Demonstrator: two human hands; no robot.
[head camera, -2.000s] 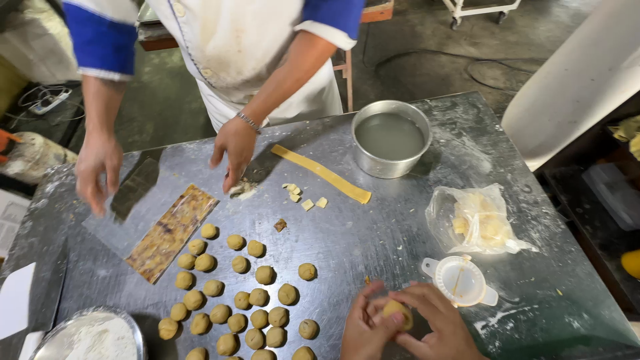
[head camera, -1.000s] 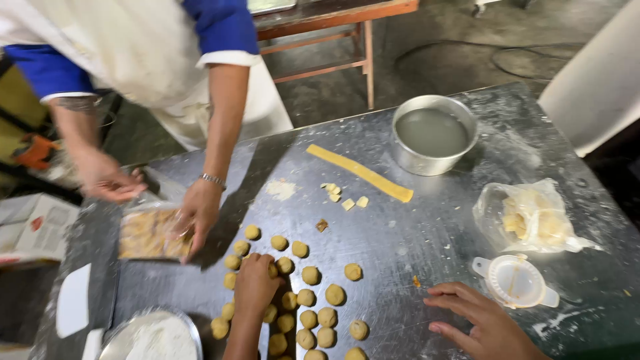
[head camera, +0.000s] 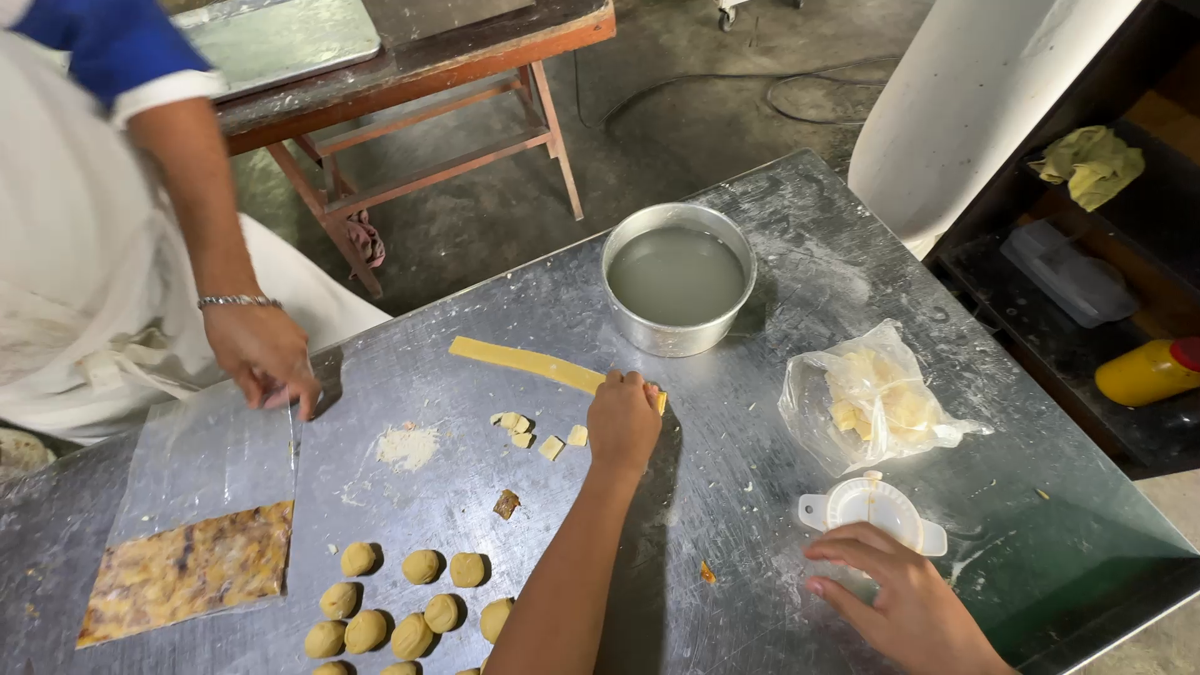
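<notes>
My left hand (head camera: 625, 422) is on the right end of a flat yellow dough strip (head camera: 525, 359), its fingers closed around the end. My right hand (head camera: 891, 586) hovers with its fingers apart beside a white plastic dumpling press (head camera: 872, 511), holding nothing. Small pale cubes (head camera: 551, 447) lie just left of my left hand, and a brown piece (head camera: 506, 504) sits below them. Several dough balls (head camera: 412, 636) stand at the lower left of my left forearm. Behind my left hand is a round metal pan of cloudy liquid (head camera: 679, 344).
At the left, a co-worker's hand (head camera: 262, 361) touches a clear plastic bag (head camera: 202, 469) with a flat brown-yellow filling. A knotted plastic bag of pale pieces (head camera: 872, 403) lies to the right. Flour (head camera: 408, 447) dusts the metal table (head camera: 731, 581). Dark shelving (head camera: 1125, 281) stands beyond its right edge.
My left hand has moved from the dough balls to the yellow strip. The co-worker's filled bag, held up a second ago, now lies on the table. The view has shifted.
</notes>
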